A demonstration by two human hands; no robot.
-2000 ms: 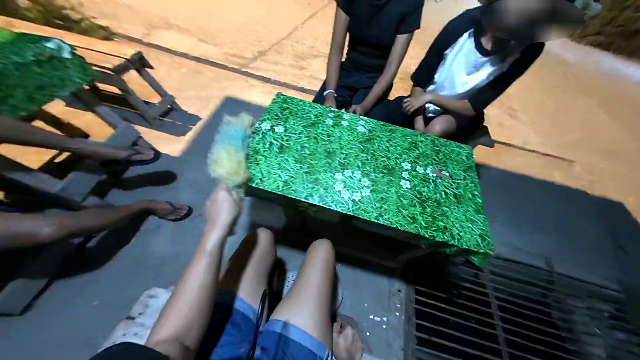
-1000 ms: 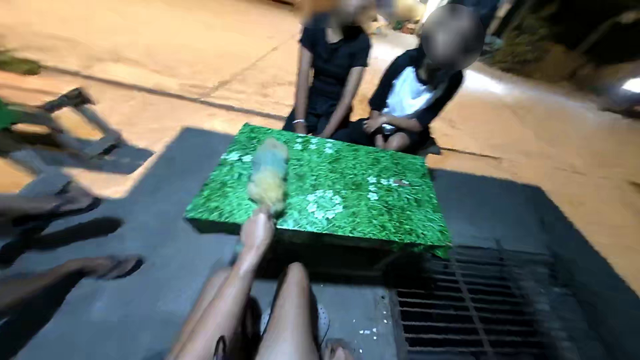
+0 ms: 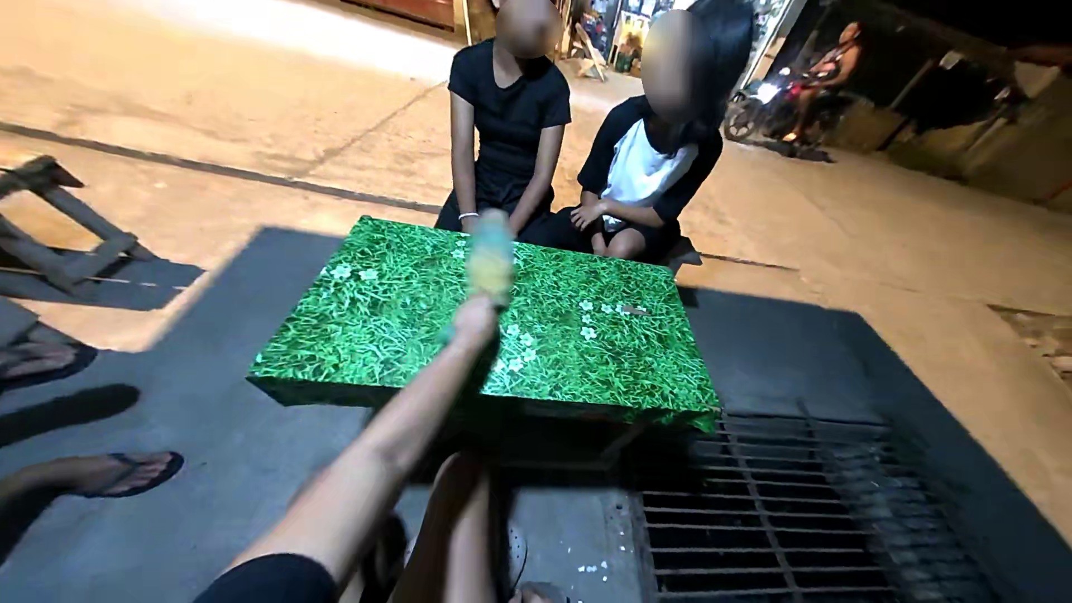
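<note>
My left hand point(image 3: 475, 322) is closed around a fluffy blue-green and yellow duster point(image 3: 492, 260), held over the middle of a low table. The duster is blurred, and its far end points toward the table's far edge. A green grass-print cover with white flowers lies over the table point(image 3: 402, 310). A small brownish thing point(image 3: 635, 311) rests near the right side of the cover. My right hand is out of view.
Two people point(image 3: 511, 126) point(image 3: 653, 167) sit across the table. Sandalled feet point(image 3: 126, 473) are at the left, near a wooden trestle point(image 3: 84, 218). A metal floor grate point(image 3: 754, 511) lies right of my legs. Someone sits on a motorcycle point(image 3: 754, 113) farther back.
My left hand has carried the duster from beside the table's left edge, across the cover, to its middle. The view has shifted, showing more of the street behind.
</note>
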